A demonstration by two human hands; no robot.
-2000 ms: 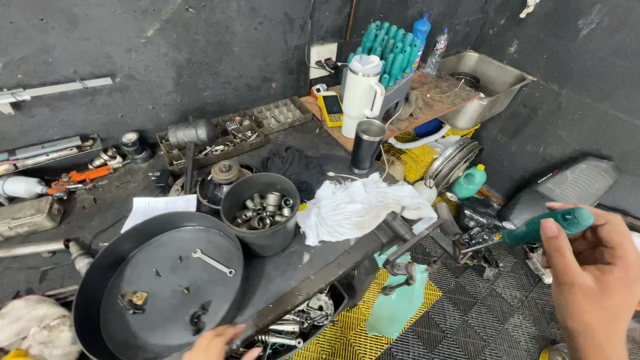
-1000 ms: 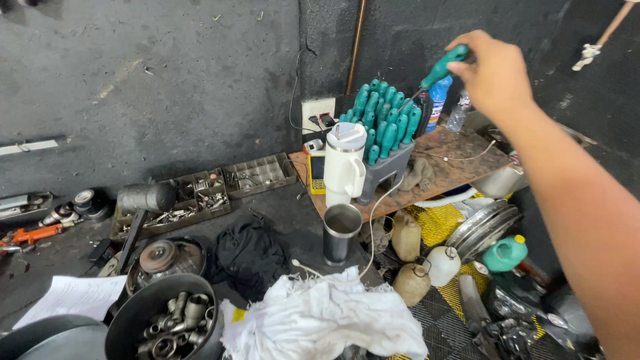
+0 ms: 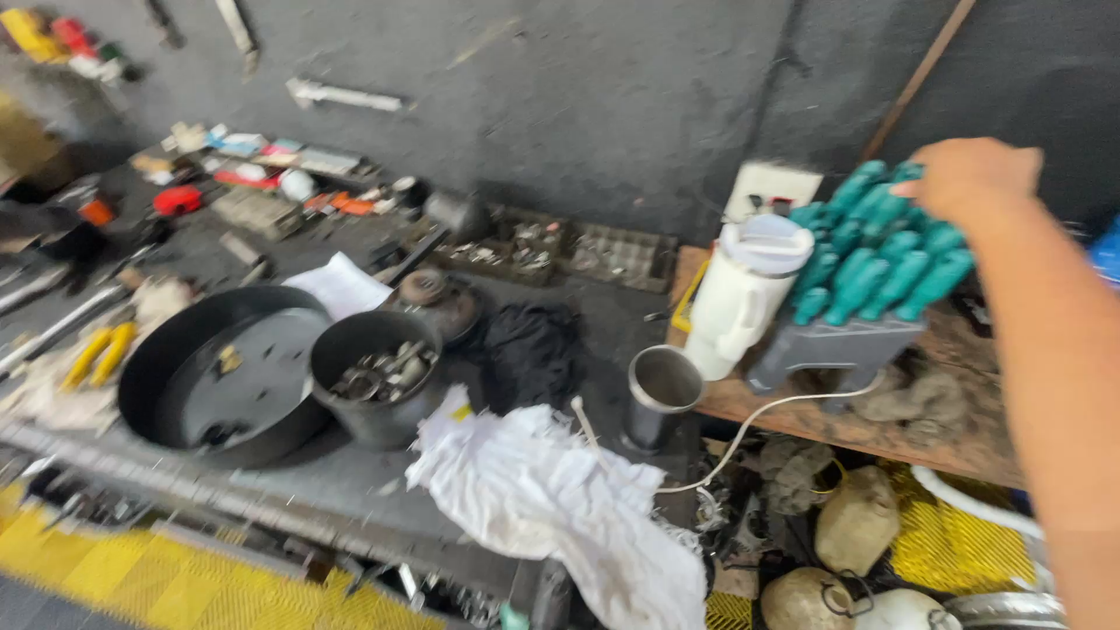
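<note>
My right hand [image 3: 980, 179] is at the back of a cluster of teal-handled screwdrivers [image 3: 884, 254], its fingers curled at one of the handles; blur hides whether they grip it. The screwdrivers stand upright in a grey plastic holder [image 3: 836, 346] on a wooden shelf. Just left of the holder stands a white tumbler with a handle [image 3: 744, 293]. A dark metal cup [image 3: 665, 394] sits in front of it, at the bench edge. My left hand is out of view.
A white cloth [image 3: 560, 499] hangs over the front edge of the bench. A pot of sockets [image 3: 376, 376] and a wide black pan [image 3: 219, 376] stand left of it. Parts trays [image 3: 612, 254] lie by the wall. Plastic jugs [image 3: 857, 521] are below the shelf.
My right hand has carried a teal-handled screwdriver from the lower right up to the holder. My left hand, at the pan's edge two seconds ago, has left the view. The view has swung left.
</note>
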